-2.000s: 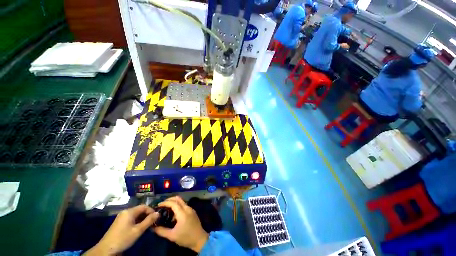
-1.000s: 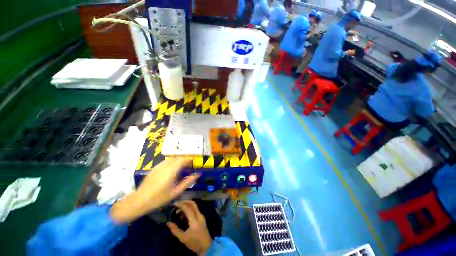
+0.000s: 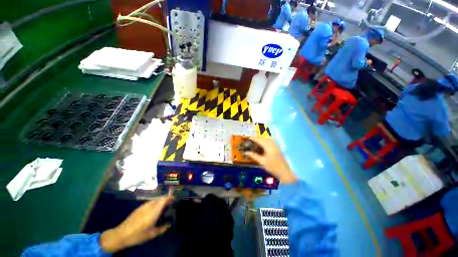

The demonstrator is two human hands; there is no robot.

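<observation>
My left hand (image 3: 136,225) is low over my dark lap. Its fingers and thumb are around a black round part (image 3: 167,215), dark and partly hidden. My right hand (image 3: 271,159) reaches to the orange-brown fixture (image 3: 236,150) at the right of the metal plate (image 3: 213,129). Its fingertips are on a dark round part (image 3: 247,146) in the fixture's recess and partly hide it. The pale cylindrical press head (image 3: 185,80) hangs at the back left of the plate, away from the fixture.
The blister tray (image 3: 85,120), folded paper (image 3: 36,175) and white sheets (image 3: 118,62) lie on the green bench. Crumpled white wipes (image 3: 142,159) are beside the hazard-striped press bed (image 3: 176,131). A slotted parts tray (image 3: 273,231) stands low right, partly behind my sleeve. Several workers sit beyond.
The press head has moved left, off the fixture. My right hand has moved from my lap up to the fixture. My left hand has come back from the press front to my lap and holds a dark part.
</observation>
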